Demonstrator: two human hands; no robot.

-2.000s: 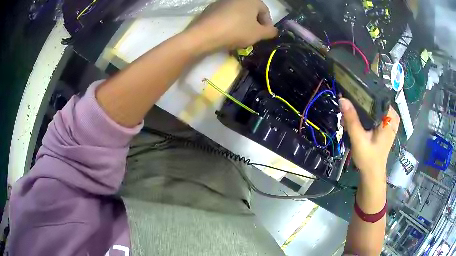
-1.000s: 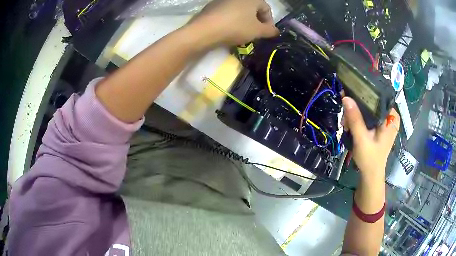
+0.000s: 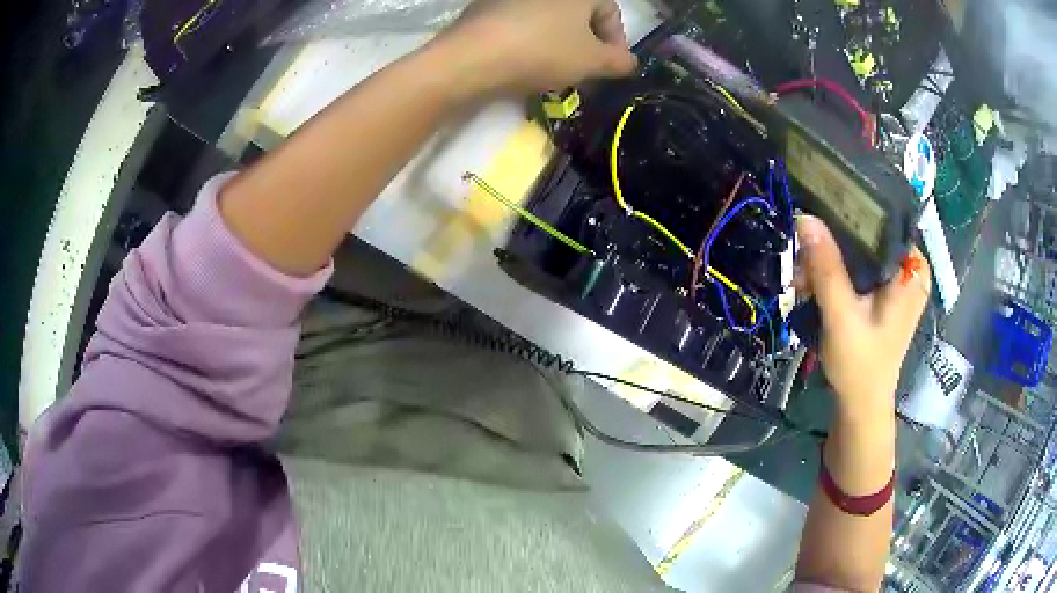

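Observation:
My right hand (image 3: 864, 295) grips the dark soldering gun (image 3: 837, 191) with a pale label; its barrel points up-left towards my left hand. My left hand (image 3: 568, 44) is at the top with fingertips pinched together at the far edge of the black plastic housing (image 3: 649, 310); what they hold is too small and dark to tell. A yellow wire (image 3: 618, 162) curves across the housing. Blue wires (image 3: 715, 238) and a brown wire lie near its right end. A yellow-green wire (image 3: 524, 213) sticks out at the left side.
The housing lies on a white board (image 3: 400, 220) with yellowish tape. A coiled black cord (image 3: 510, 343) and a grey cable cross near my lap. Small black and yellow parts (image 3: 864, 60) lie at the far side. A solder reel (image 3: 919, 165) is at the right. Clear plastic (image 3: 359, 17) is at the far left.
The housing and its wires have shifted slightly left in view. The gun has tilted a little. Both hands stay in nearly the same places.

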